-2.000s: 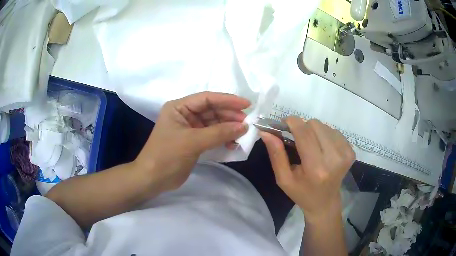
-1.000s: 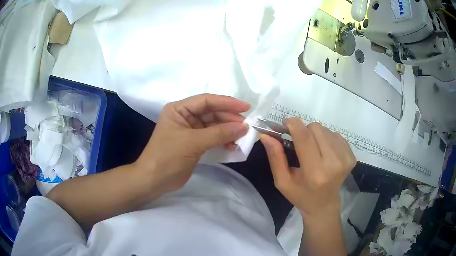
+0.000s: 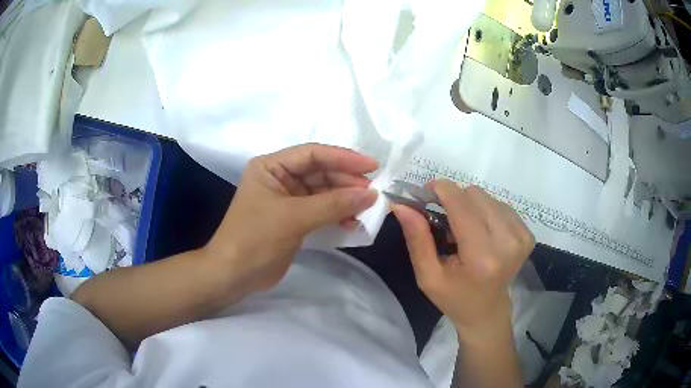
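Observation:
My left hand (image 3: pixel 303 193) pinches a small folded end of the white garment panel (image 3: pixel 250 76) between thumb and fingers, just past the table's front edge. The panel spreads over the table behind my hands. My right hand (image 3: pixel 473 246) holds thread snips (image 3: pixel 413 194), two short metal blades with a dark lower part, mostly hidden in the fingers. The blade tips point left and are at the pinched cloth beside my left fingertips. I cannot tell whether they touch it.
The sewing machine head (image 3: pixel 606 34) and its metal bed plate (image 3: pixel 523 98) are at upper right. A ruler is printed along the table's front edge (image 3: pixel 576 227). A blue bin (image 3: pixel 151 189) of white scraps is at left. More scraps (image 3: pixel 606 333) lie at lower right.
The snips and my right hand have shifted only slightly; the blades' angle and gap differ a little. My left hand keeps its pinch on the cloth in nearly the same place.

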